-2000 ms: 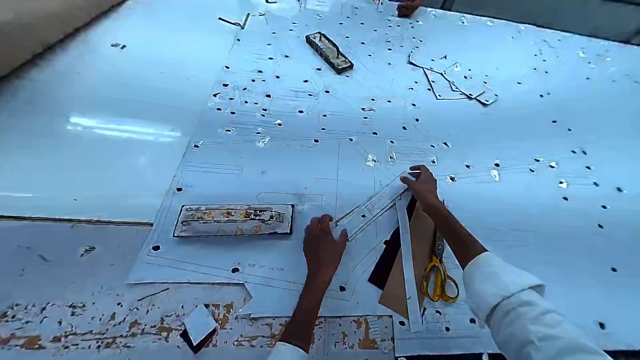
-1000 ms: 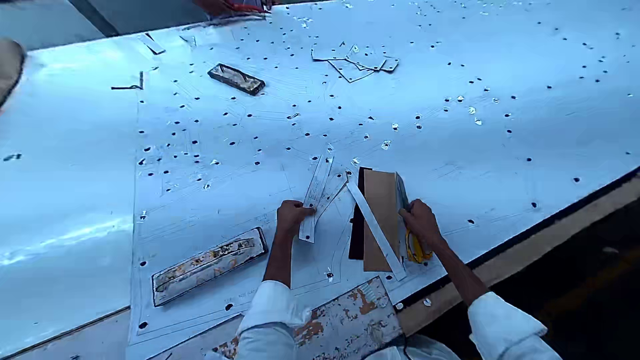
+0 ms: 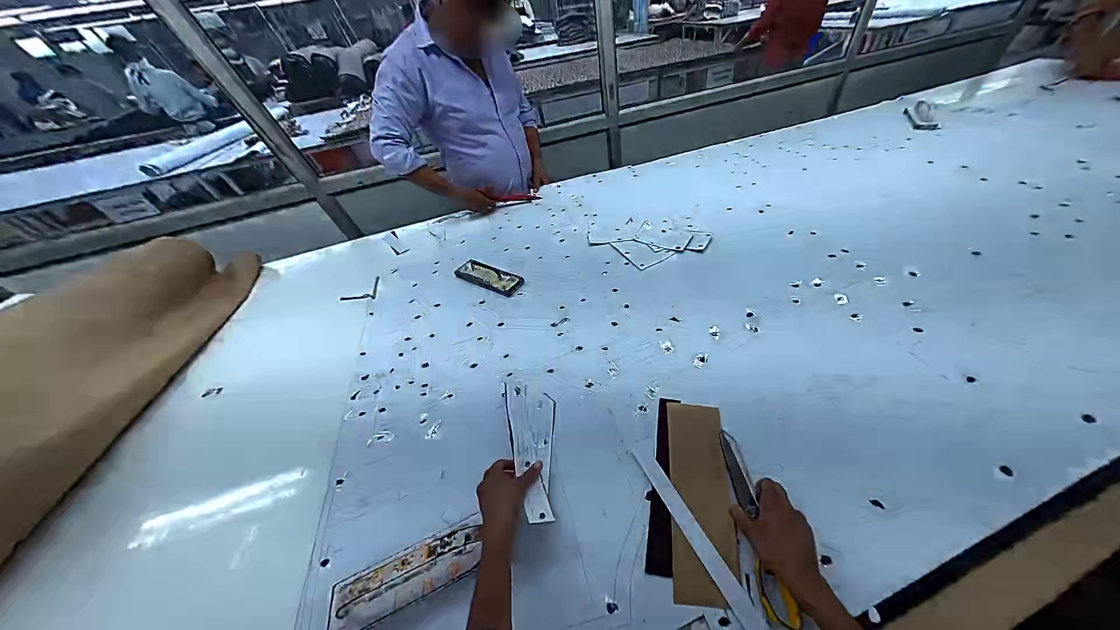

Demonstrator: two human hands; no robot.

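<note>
My left hand [image 3: 507, 494] pinches the lower part of some white paper pattern strips [image 3: 530, 429] lying on the white tabletop. To the right, my right hand [image 3: 777, 529] rests on yellow-handled scissors [image 3: 740, 477], its fingers near the pivot; the grip is partly hidden. Beside the scissors lie a brown cardboard strip [image 3: 697, 516], a dark strip [image 3: 658, 534] under its left edge, and a narrow white strip [image 3: 691, 529] slanting across both. A worn, paint-marked long block [image 3: 407, 577] is left of my left forearm.
A dark-edged oblong block [image 3: 489, 277] and several white pattern pieces [image 3: 652, 241] lie farther up the marked table sheet. Brown paper [image 3: 105, 350] covers the left side. At the far edge stands a person [image 3: 464, 114] holding a red object [image 3: 514, 198]. A small tool [image 3: 920, 115] lies at the far right.
The strips were held between both hands two seconds ago; now only my left hand holds them. My right hand has moved right to the scissors. The view has tilted up, showing the person opposite.
</note>
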